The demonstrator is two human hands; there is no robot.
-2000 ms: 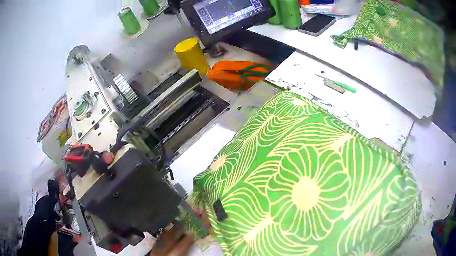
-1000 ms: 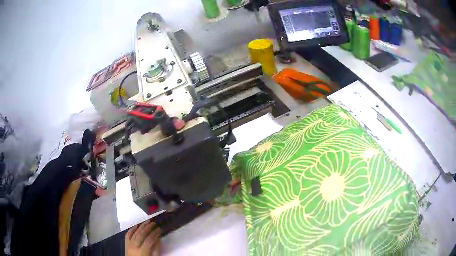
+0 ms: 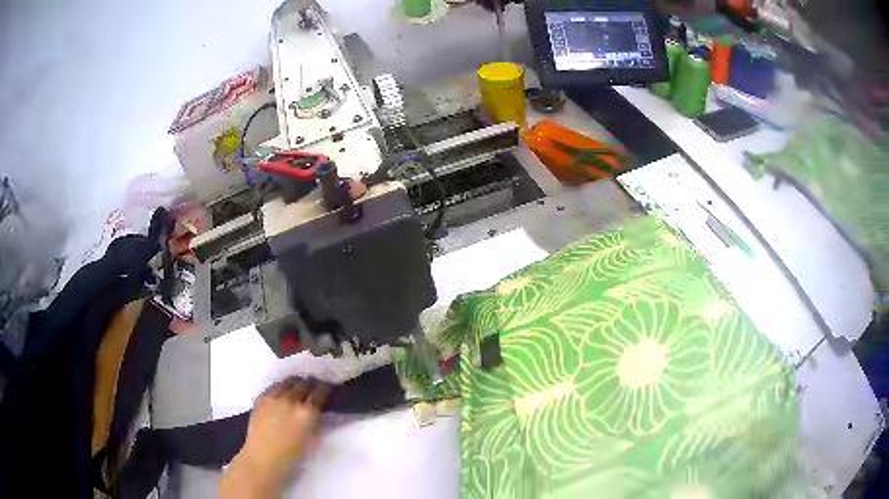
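A green floral bag (image 3: 624, 375) lies to the right of the dark machine head (image 3: 356, 278), with a small black patch (image 3: 489, 351) on its face. A black strap (image 3: 210, 439) runs from the left across the white sheet (image 3: 375, 453) to the bag's green end by the clamp. My left hand (image 3: 273, 434) is on this strap, left of and below the head, fingers bent over it; the fingertips are blurred. My right hand is not clearly seen. A small reddish spot at the bag's left edge may be a fingertip or binding; I cannot tell which.
A dark strap pile (image 3: 58, 361) lies at left. Behind the bed are a yellow cup (image 3: 502, 97), an orange item (image 3: 570, 151) and a control panel (image 3: 599, 44). A green thread cone (image 3: 690, 86), a phone-like dark slab (image 3: 726, 123) and more green cloth (image 3: 829, 180) are at right.
The view has swung left since the oldest frame. The black strap now shows stretched across to the machine. My left hand has moved up onto it from the bottom edge.
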